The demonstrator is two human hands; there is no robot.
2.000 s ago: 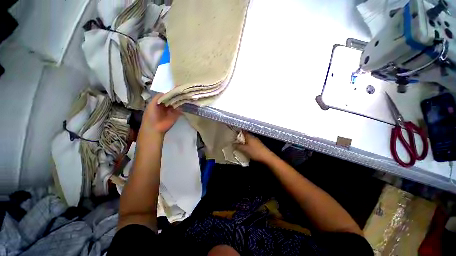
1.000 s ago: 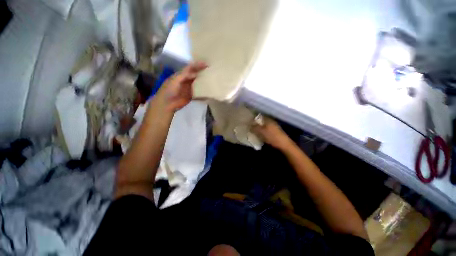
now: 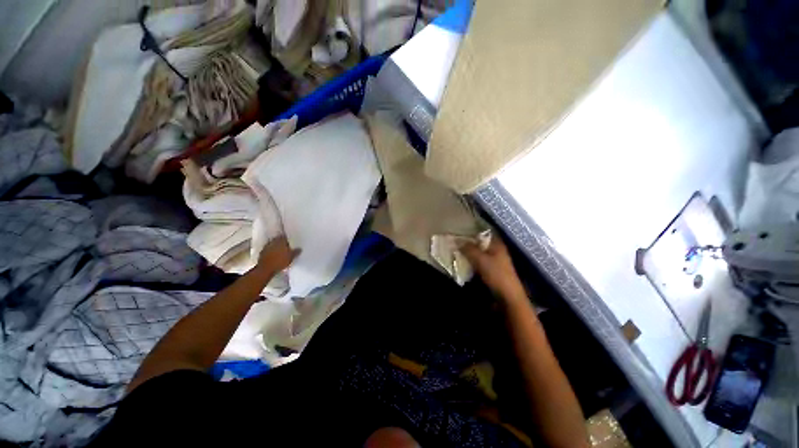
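My left hand (image 3: 275, 257) grips the lower edge of a stack of white and beige cut fabric pieces (image 3: 319, 194) on the blue crate, left of the table. My right hand (image 3: 487, 263) is closed on a beige fabric piece (image 3: 415, 191) at the table's front edge; its crumpled white-and-beige end shows at the fingers. A stack of large beige fleecy panels (image 3: 517, 83) lies on the white table and overhangs its front edge. My fingertips are partly hidden by the fabric.
The sewing machine (image 3: 764, 255), red-handled scissors (image 3: 692, 372) and a black phone (image 3: 740, 383) are on the table (image 3: 644, 114) at right. A blue crate (image 3: 337, 94), tied bundles (image 3: 162, 87) and grey quilted fabric (image 3: 114, 328) are at left. A cardboard box (image 3: 610, 430) is under the table.
The view has turned left. My left hand has moved from the panels at the table edge down to the stack on the crate and has taken hold there. My right hand still holds its piece.
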